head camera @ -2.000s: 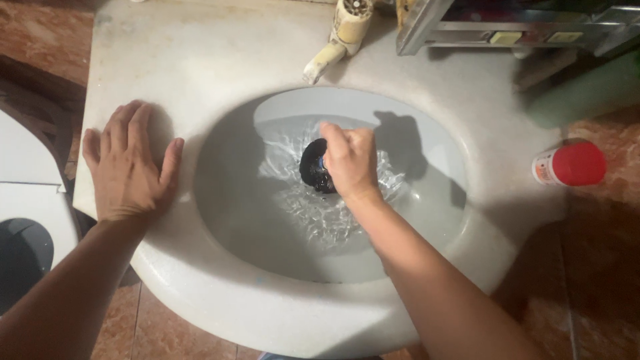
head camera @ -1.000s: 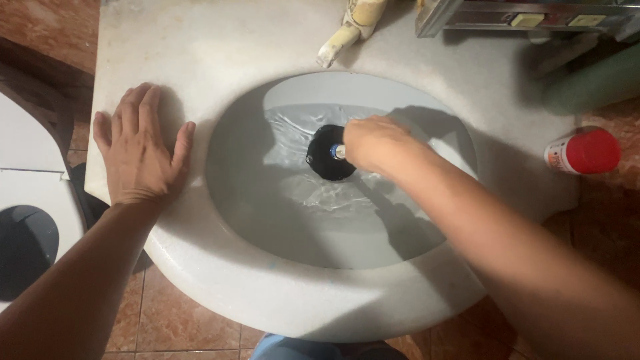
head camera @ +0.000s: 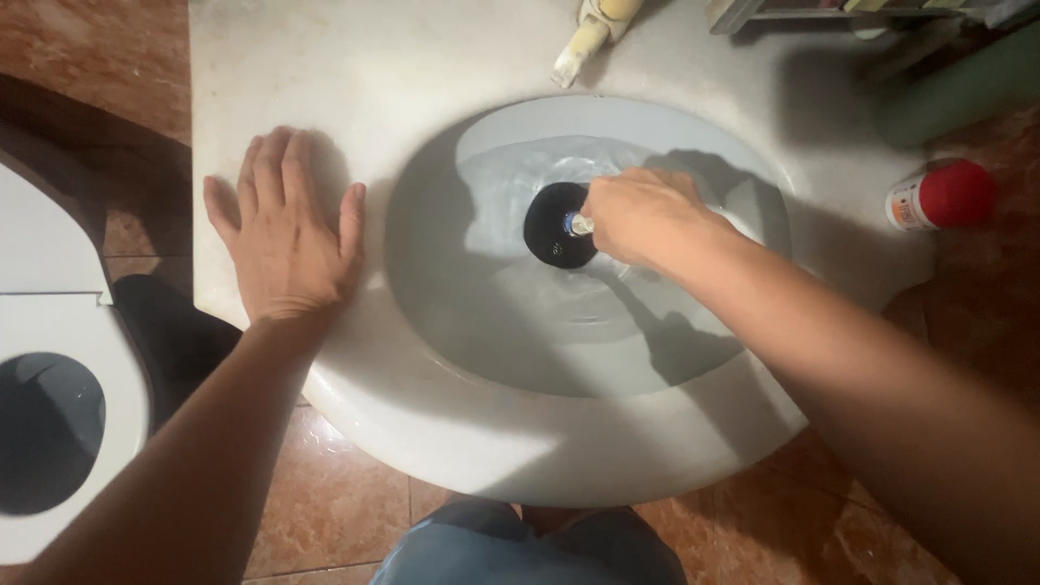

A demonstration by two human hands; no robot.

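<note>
My right hand (head camera: pixel 650 215) is closed around the handle of a plunger with a black rubber cup (head camera: pixel 552 227). The cup is in the water of an oval sink basin (head camera: pixel 520 357), a little above its middle in the view, with ripples around it. Most of the handle is hidden by my fingers. My left hand (head camera: pixel 284 227) lies flat, palm down with fingers spread, on the pale stone countertop (head camera: pixel 366 73) to the left of the basin.
A worn faucet (head camera: pixel 591 39) hangs over the basin's back rim. A container with a red cap (head camera: pixel 942 197) is at the countertop's right side, near a metal rack (head camera: pixel 780 12) and a green cylindrical object (head camera: pixel 959 89). A white toilet seat (head camera: pixel 122 382) lies at left.
My right hand has shifted from above the plunger cup to its right side, and the handle now tilts toward the right. My left hand stays on the countertop.
</note>
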